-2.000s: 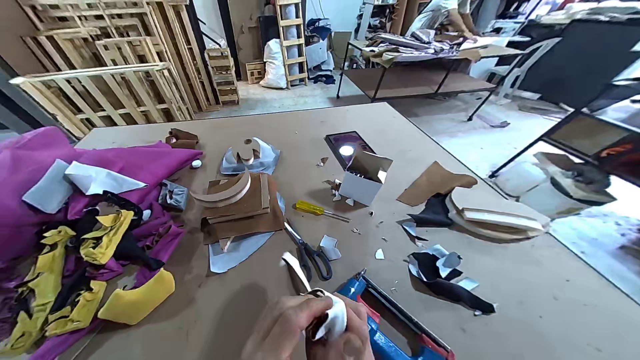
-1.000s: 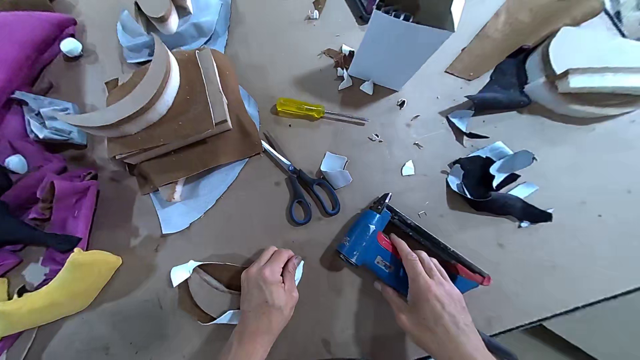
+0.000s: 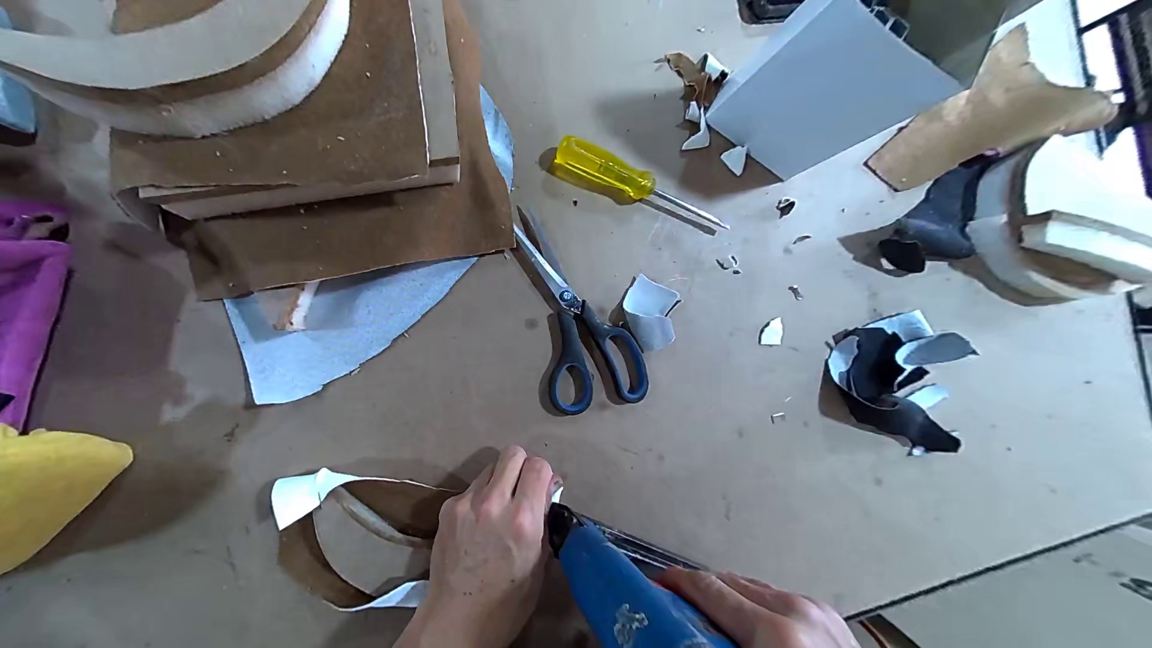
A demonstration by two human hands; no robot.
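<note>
My left hand (image 3: 493, 531) grips the right end of a curved piece covered in brown and white material (image 3: 310, 562), which forms an open loop at the bottom centre. My right hand (image 3: 760, 612) holds a blue staple gun (image 3: 630, 589) at the bottom edge of the view. The tool's black nose touches or almost touches the piece beside my left fingertips; the exact contact is hidden. Above the hands lie scissors with dark handles (image 3: 576, 324), their blades apart, and a screwdriver with a yellow handle (image 3: 598, 169). A curled light scrap (image 3: 651, 313) rests beside the scissors.
Stacked brown sheets and strips (image 3: 351, 243) with a curved padded piece (image 3: 234, 81) lie upper left. A yellow cloth (image 3: 54, 490) and purple cloth (image 3: 27, 306) are at the left. A white box (image 3: 823, 90), black scraps (image 3: 886, 378) and another curved piece (image 3: 1008, 216) lie to the right.
The staple gun lay on the table under my right hand one second ago; it is now lifted, with its nose at my left fingers. The view has moved closer.
</note>
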